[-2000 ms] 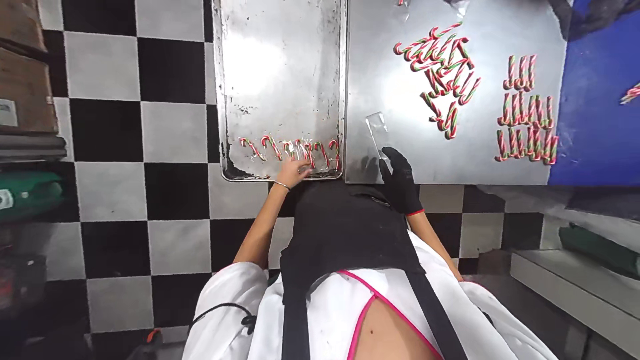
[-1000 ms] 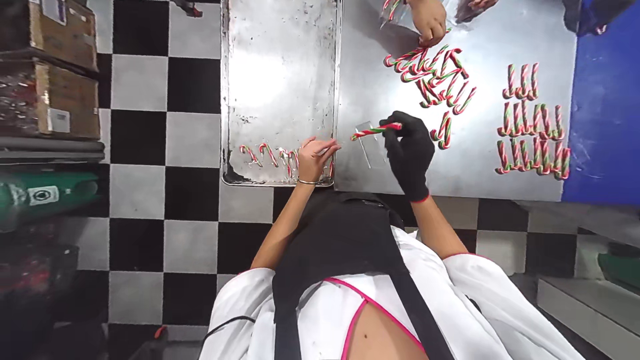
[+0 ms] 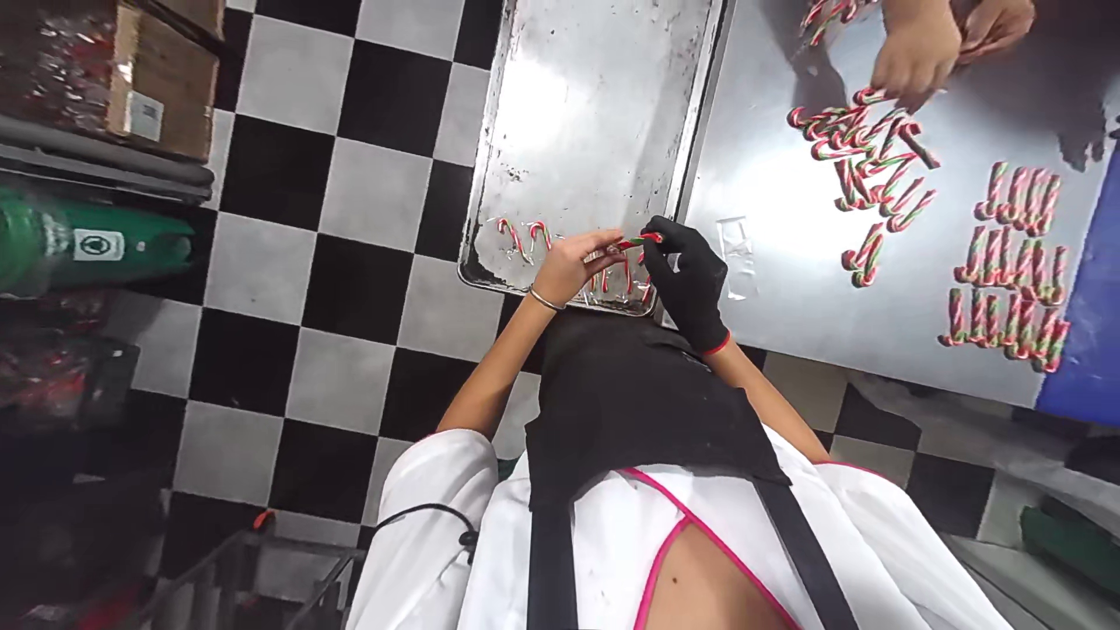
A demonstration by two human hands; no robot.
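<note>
A red, green and white candy cane (image 3: 637,241) is held between both hands over the near end of a metal baking tray (image 3: 490,166). My bare left hand (image 3: 577,262) pinches one end. On my right hand (image 3: 687,276) is a black glove, and its fingers grip the other end. Several candy canes (image 3: 540,234) lie in a row in the tray beneath and beside my hands, partly hidden by them. Just right of the glove, a clear plastic wrapper (image 3: 737,258) lies on the metal table (image 3: 787,315).
A loose pile of candy canes (image 3: 875,162) lies on the table, with sorted rows (image 3: 1006,319) farther right beside a blue surface (image 3: 1085,350). Another person's hands (image 3: 919,52) reach over the pile. Cardboard boxes (image 3: 166,87) and a green container (image 3: 114,241) stand at the left.
My right hand has moved left with the candy cane, which my left hand now also grips. Two seconds ago the glove held no cane. The other person's hands have come in over the pile.
</note>
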